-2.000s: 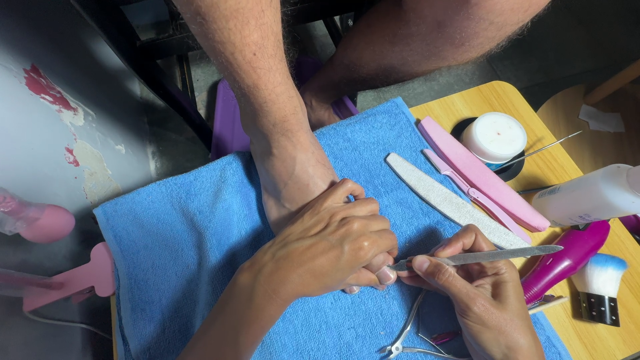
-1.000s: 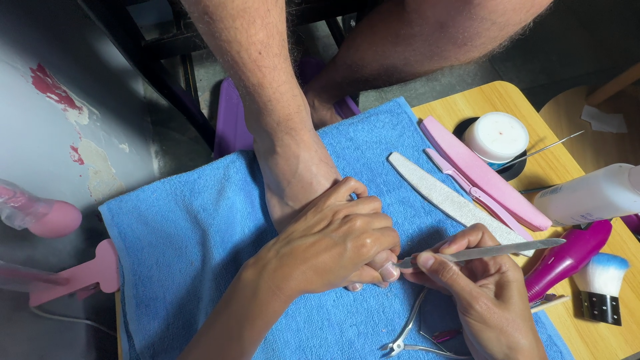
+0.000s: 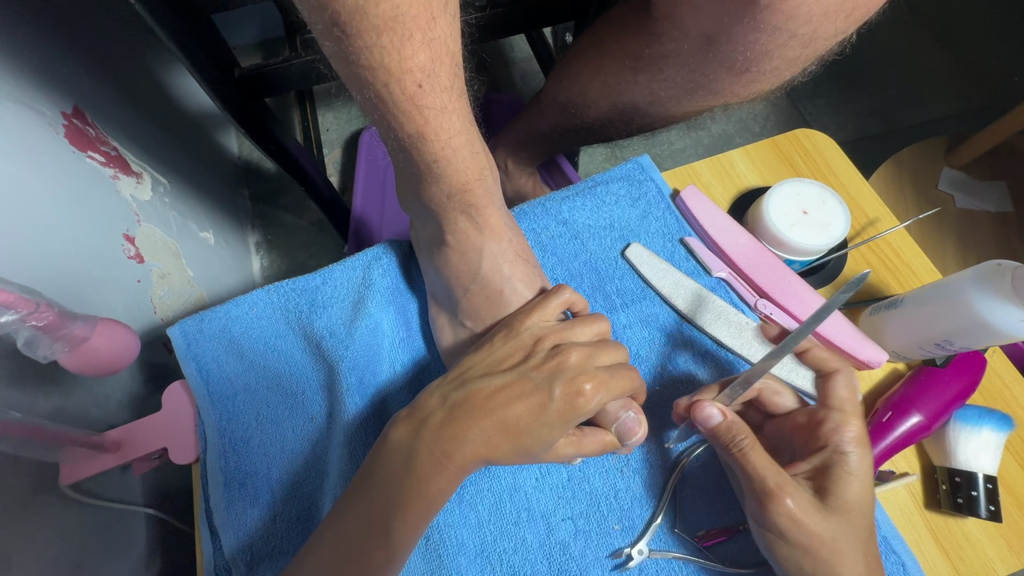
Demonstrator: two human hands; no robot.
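Note:
My left hand is wrapped over the front of another person's bare foot, which rests on a blue towel. The big toe sticks out past my fingers. In my right hand a metal nail file is pinched between thumb and fingers, tilted up to the right, its lower tip off the toe. Metal cuticle nippers lie on the towel below, partly behind my right hand. A grey nail file, a pink folding razor and a pink nail buffer lie beyond.
On the wooden table are a white jar with a thin metal tool beside it, a plastic bottle, a magenta device and a blue-and-white brush. A pink clamp grips the left edge near the wall.
My right hand has drawn the metal file away from the big toe and swung it to a steeper tilt. My left hand stays on the foot.

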